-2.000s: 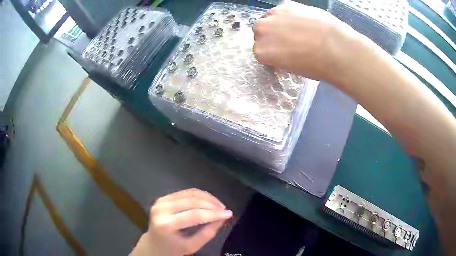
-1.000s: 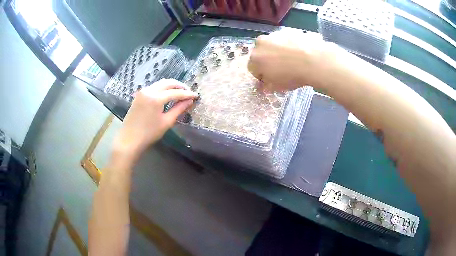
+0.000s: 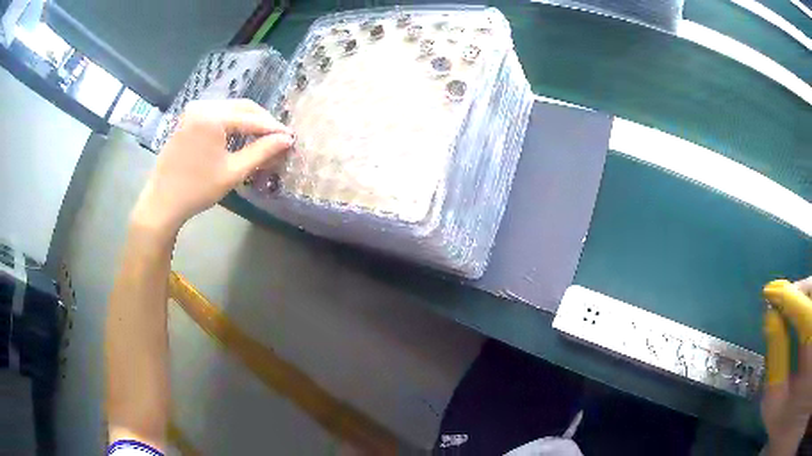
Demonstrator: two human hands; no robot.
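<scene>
A clear blister tray (image 3: 365,134) tops a tall tray stack; dark round components (image 3: 456,88) sit in pockets along its back and left side, and the middle pockets look pale. My bare left hand (image 3: 200,160) is over the tray's left edge, thumb and finger pinched; whether a part is between them is unclear. My right hand (image 3: 791,347), with yellow finger cots, is cut off by the right edge, its fingertips close together beside the fixture bar's right end; any held part is unclear. The silver fixture bar (image 3: 659,343) shows small dark holes at its left end and round shapes towards its right.
A grey pad (image 3: 556,196) lies between the tray stack and the bar. Another tray stack (image 3: 214,76) stands behind at left, and part of one at the top edge. The green bench (image 3: 681,240) has white strips; its front edge runs below the stack and bar.
My right hand has left the tray and moved right and down to the bar's right end. My left hand rose to the tray between the earlier frames and remains there. The view has shifted.
</scene>
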